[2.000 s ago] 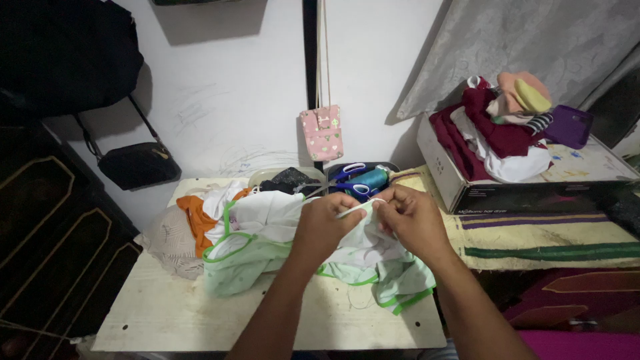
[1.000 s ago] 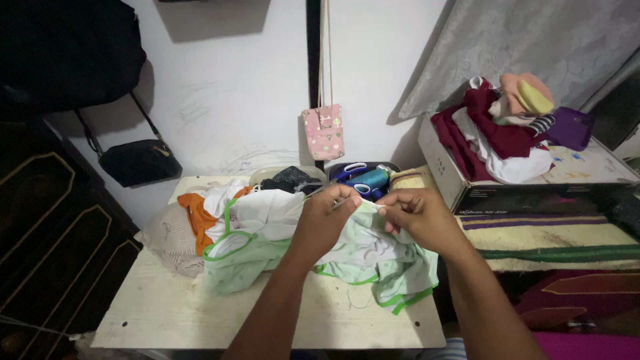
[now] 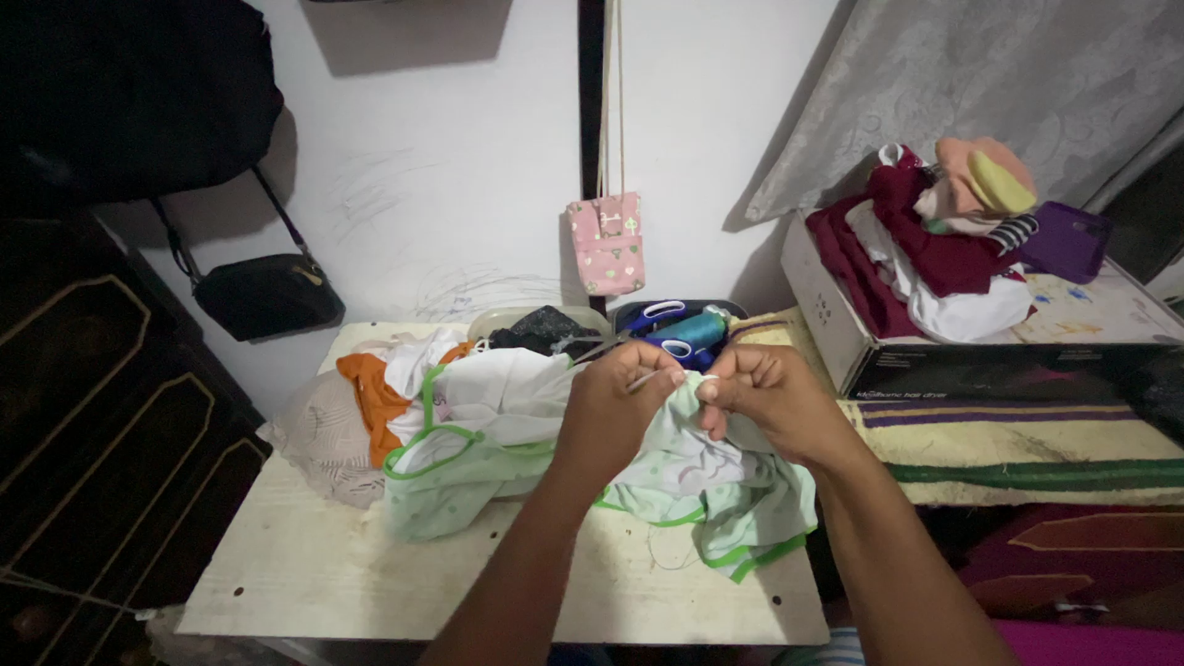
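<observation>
My left hand (image 3: 622,398) pinches a thin white strip, perhaps elastic or a drawstring, at the upper edge of a pale green and white garment (image 3: 758,499) with bright green trim. Close beside it, my right hand (image 3: 763,393) pinches the same edge, fingertips almost touching the left ones. Part of the garment lies on the wooden table (image 3: 416,592), and a similar green-trimmed cloth (image 3: 462,490) spreads to the left. Whether the two are one piece cannot be told. Behind my hands are blue-handled scissors (image 3: 659,314) and a teal thread spool (image 3: 698,331) in a dark container.
Orange cloth (image 3: 375,398) and a beige patterned fabric (image 3: 328,444) lie at the table's left. A light container holds black cloth (image 3: 541,328). A pink pouch (image 3: 608,250) and a black bag (image 3: 268,296) hang behind. A cardboard box (image 3: 999,370) bearing clothes stands at right.
The fingers have shifted slightly along the garment's edge, and both hands remain close together. The cloth on the table lies much as before.
</observation>
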